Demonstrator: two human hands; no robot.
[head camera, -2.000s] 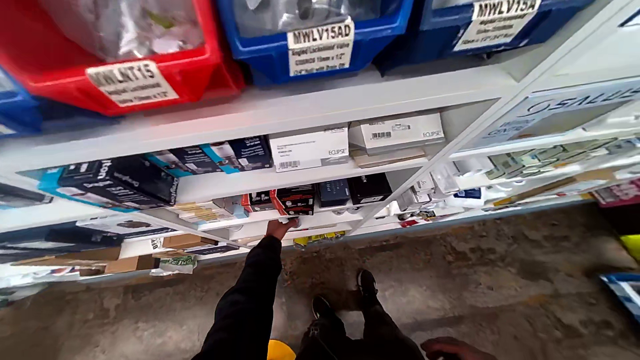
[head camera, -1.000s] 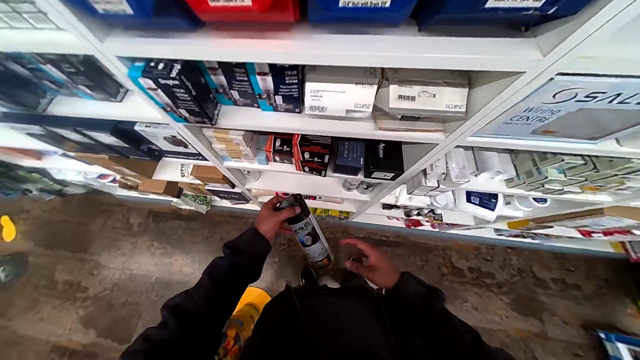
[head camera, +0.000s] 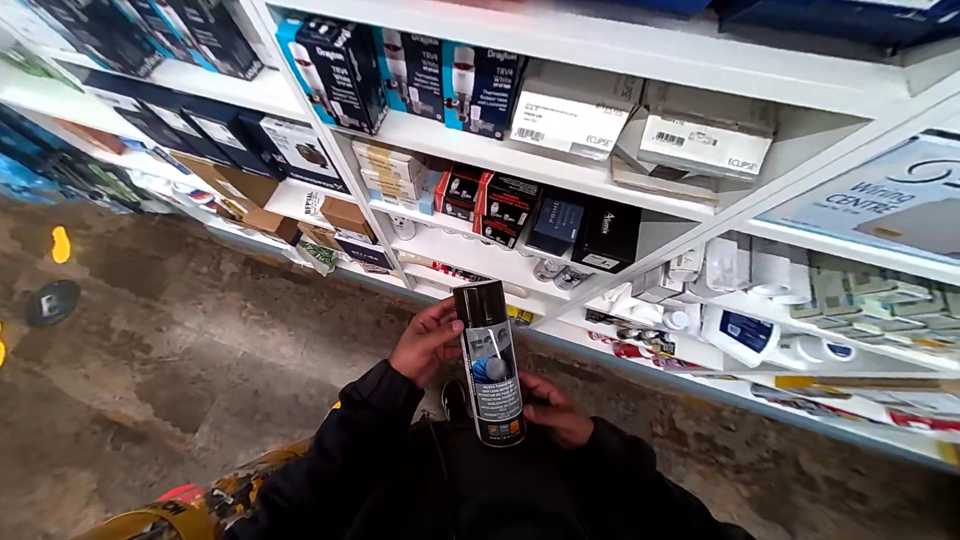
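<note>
A black aerosol can (head camera: 492, 375) with a dark cap and a printed label stands nearly upright before my body, its label facing me. My left hand (head camera: 429, 341) grips it near the cap, thumb at the front edge. Against the can's lower right side lie the fingers of my right hand (head camera: 553, 409), also closed around it. Beyond the can, the lower shelves carry red and black boxes (head camera: 507, 206), a dark blue box (head camera: 556, 223) and a black box (head camera: 609, 234).
White shelving (head camera: 652, 202) runs across the view with Drayton valve boxes (head camera: 332, 73) and white cartons (head camera: 566, 112). A yellow rolled item (head camera: 142, 523) lies at lower left. Yellow markings (head camera: 60, 244) and a dark round spot (head camera: 53, 303) show on the concrete floor (head camera: 247, 352).
Two seconds ago one hand reached to a lower shelf; one second ago my left hand held the can and my right was apart from it. Now both hands hold it.
</note>
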